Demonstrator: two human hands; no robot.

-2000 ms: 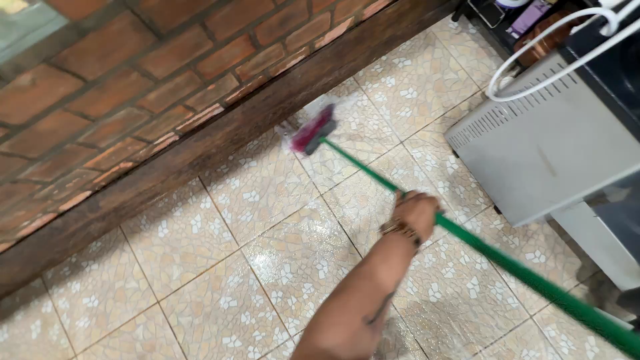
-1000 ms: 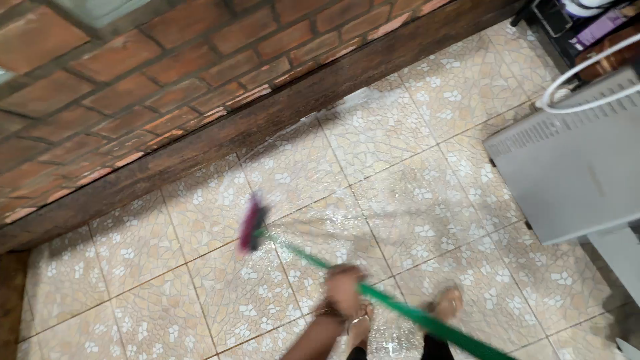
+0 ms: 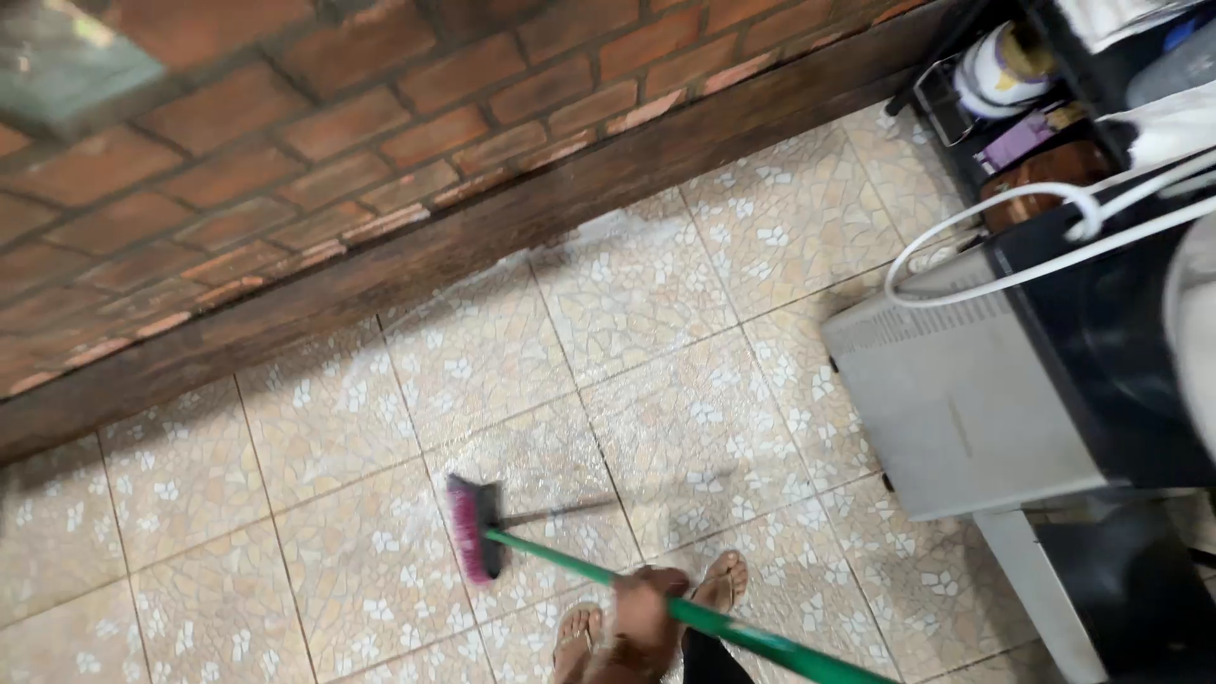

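Note:
My left hand (image 3: 651,608) is closed around the green handle (image 3: 750,638) of a push broom, low in the view. From it the handle runs up and left to the broom head (image 3: 475,529), which has pink bristles and a dark back. The head rests on the wet floor tiles (image 3: 513,446), left of my sandalled feet (image 3: 724,578). White suds (image 3: 617,228) lie on the tiles along the wall's base. My right hand is out of view, and the handle's upper end leaves the frame at the lower right.
A brick wall (image 3: 475,76) with a dark baseboard (image 3: 456,237) crosses the top. At right stand a grey metal appliance (image 3: 959,408) with a white hose (image 3: 1026,285) over it and a black shelf rack (image 3: 959,152) holding containers.
The broom head has moved away from the wall, first left and toward me, then farther toward my feet. My left hand has stayed on the handle and come closer to my feet.

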